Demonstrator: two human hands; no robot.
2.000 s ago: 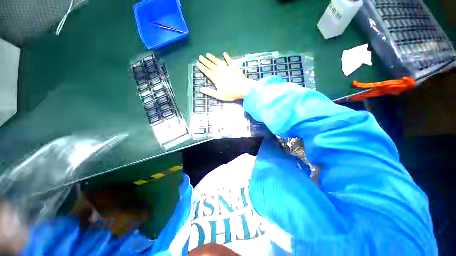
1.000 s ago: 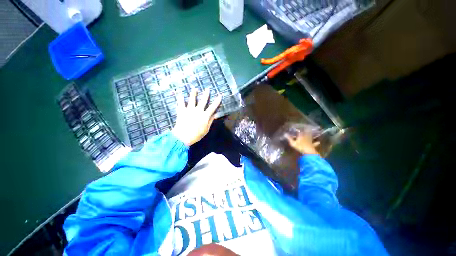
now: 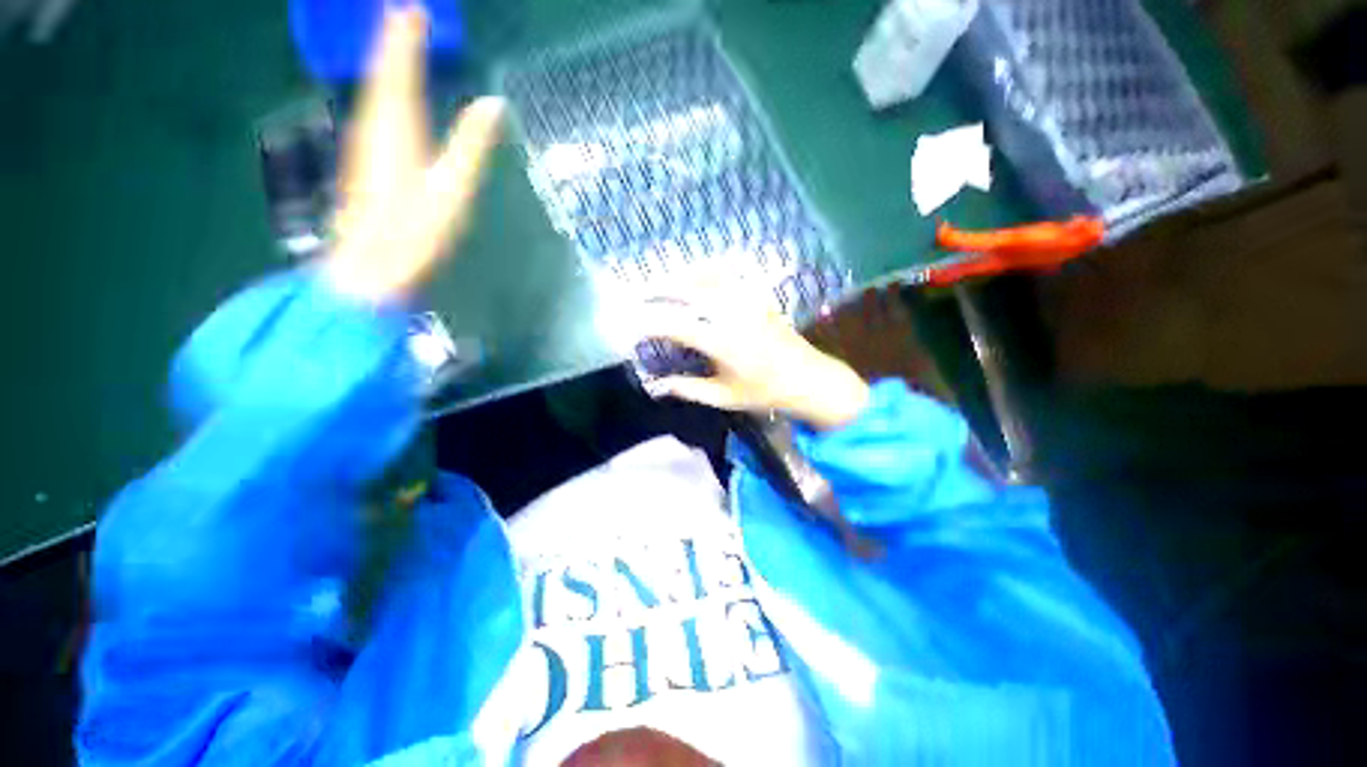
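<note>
The clear die-cut sheet with rows of small black frames (image 3: 682,143) lies on the bench, blurred, with glare near its front edge. My right hand (image 3: 735,352) is at the sheet's near edge, fingers curved and thumb below them; whether it pinches the sheet cannot be told. My left hand (image 3: 393,173) is raised left of the sheet, strongly blurred, fingers spread, with nothing seen in it. Part strips (image 3: 300,168) lie on the bench at the left, partly hidden by my left hand and sleeve.
A blue bin (image 3: 333,33) is at the top left behind my fingertips. A white bottle (image 3: 912,48), white scrap (image 3: 949,165), orange-handled tool (image 3: 1027,244) and bagged sheet stack (image 3: 1109,105) are at the right. The bench edge (image 3: 502,393) runs in front of me.
My left hand has lifted off the sheet and moved left. My right hand has come from the clear film below the bench edge to the sheet's near edge. The sheet lies at a different angle.
</note>
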